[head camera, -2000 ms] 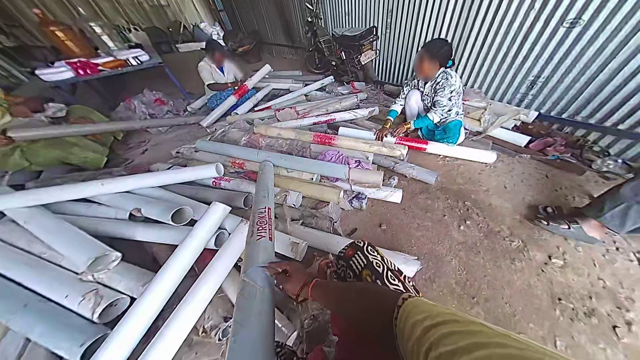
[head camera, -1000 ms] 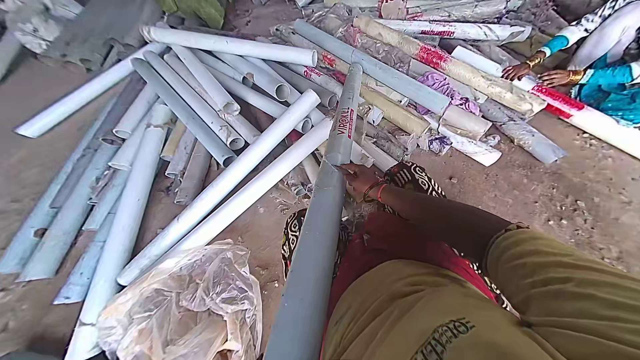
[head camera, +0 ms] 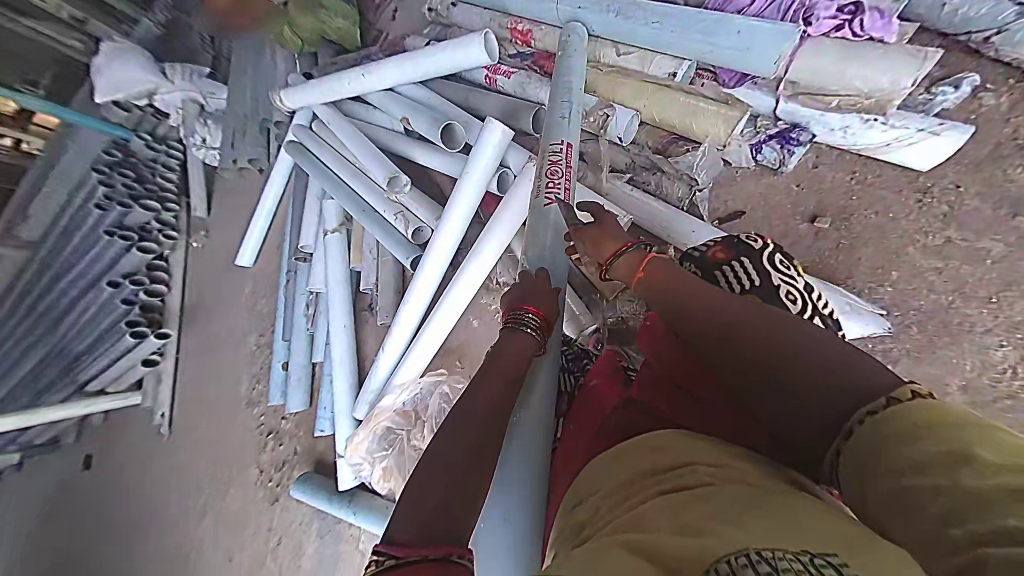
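A long grey tube (head camera: pixel 516 424) with red printing near its far end lies lengthwise in front of my body, its near part running beside my lap. My left hand (head camera: pixel 530 300) rests on top of the tube, fingers bent over it; whether it grips is not clear. Farther along, at the tube's right side by the red print, is my right hand (head camera: pixel 596 240), with a finger and what looks like a small dark piece against the surface. That piece is too unclear to name. Several white tubes (head camera: pixel 436 264) lie just left of the grey one.
A pile of white and grey tubes (head camera: pixel 344 320) covers the floor at left centre. Crumpled clear plastic (head camera: pixel 408 432) lies near my left forearm. Stacked dark pipes (head camera: pixel 120 264) stand at the far left. Wrapped rolls (head camera: pixel 672 96) lie across the far side, with purple cloth (head camera: pixel 852 18) on them.
My left hand, not visible in the earlier frames, is now on the grey tube. My right hand remains beside the red print. The view has tilted down and swung left.
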